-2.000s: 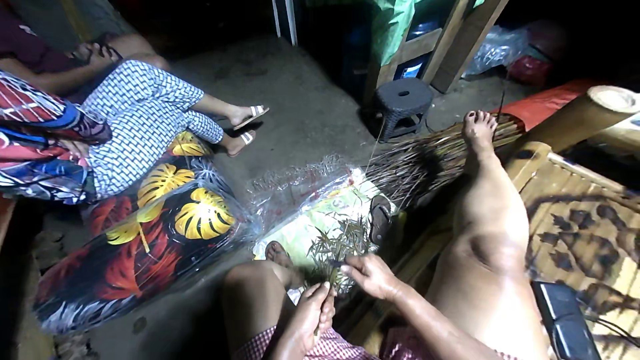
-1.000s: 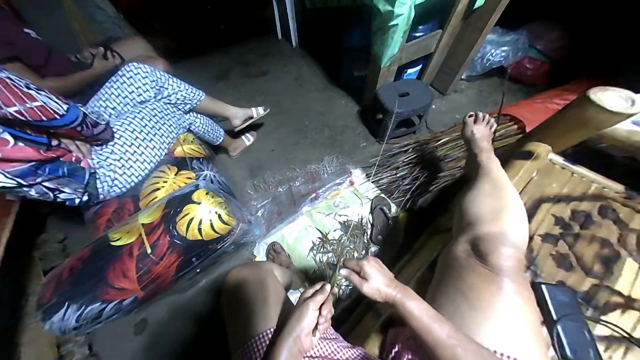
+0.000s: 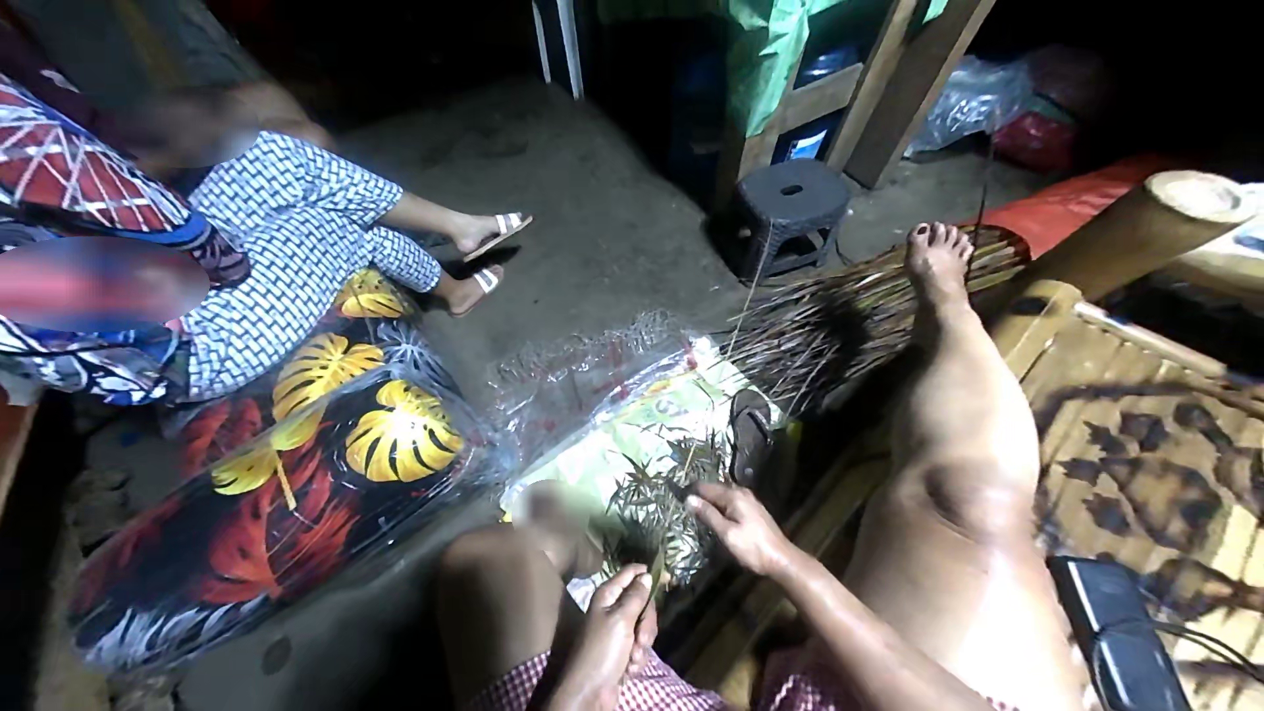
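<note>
At the lower middle, my left hand [image 3: 620, 627] is closed around a thin green strip or stem [image 3: 656, 578], which points up from the fist. My right hand [image 3: 736, 523] is up and to the right of it, over a heap of dry leafy trimmings [image 3: 667, 509]; its thumb and index finger are close to a small dark item, too blurred to name. The trimmings lie on a pale green printed sack [image 3: 592, 439]. A bundle of long thin sticks [image 3: 829, 326] reaches from the sack toward my bare foot.
A dark plastic stool [image 3: 792, 193] stands beyond the sticks. Plastic-wrapped fabric with a leaf print [image 3: 326, 494] lies at left, near a seated person in patterned trousers [image 3: 286, 237]. At right are a bamboo bench [image 3: 1136, 444] and a black device with a cable [image 3: 1116, 632]. A sandal [image 3: 752, 434] rests beside the trimmings.
My right hand has moved away from my left hand, up and to the right; the two were close together before. The left hand has stayed near my lap.
</note>
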